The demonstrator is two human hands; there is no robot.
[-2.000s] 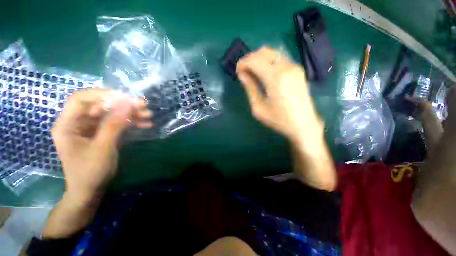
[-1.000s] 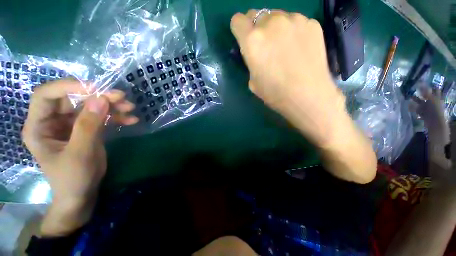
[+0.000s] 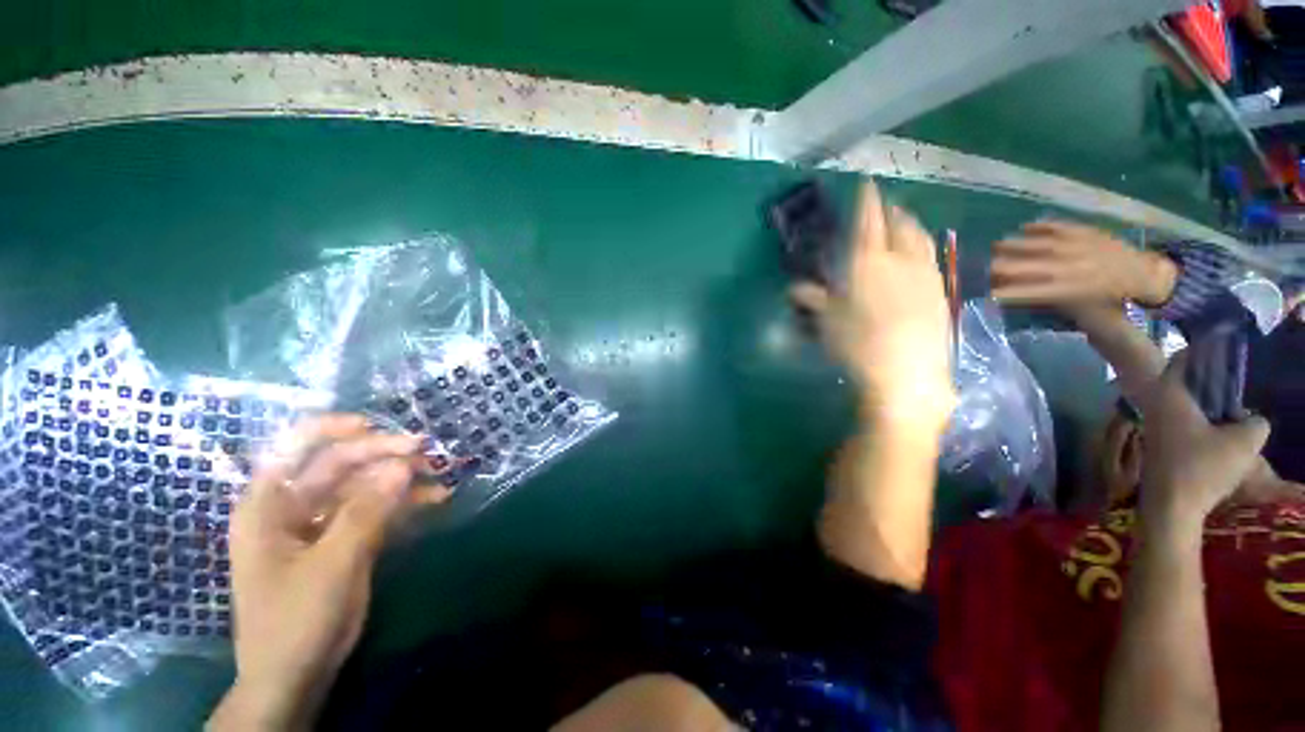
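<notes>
My left hand (image 3: 322, 522) is at the lower left edge of a cut piece of lens sheet (image 3: 494, 393). Its fingers are bent together, a dark speck shows near the fingertips, and what they pinch is unclear. The cut piece lies in or against a crinkled clear plastic bag (image 3: 387, 300). A larger lens sheet (image 3: 122, 501) with rows of dark squares lies to the left, partly behind my left hand. My right hand (image 3: 887, 308), blurred, holds a black mobile phone (image 3: 804, 226) near the pale rail; the fingers hide part of the phone.
A pale rail (image 3: 429, 89) crosses behind the green bench, and a pale bar (image 3: 973, 65) rises from it. At right are a crumpled clear bag (image 3: 1002, 415), a thin orange-brown stick (image 3: 952, 272) and a person in a red garment (image 3: 1023, 601), whose hands are near a dark phone (image 3: 1216, 365).
The view has shifted, bringing the rail into sight. My right hand has moved toward the rail and now holds a phone. My left fingers are nearer the cut piece's lower edge.
</notes>
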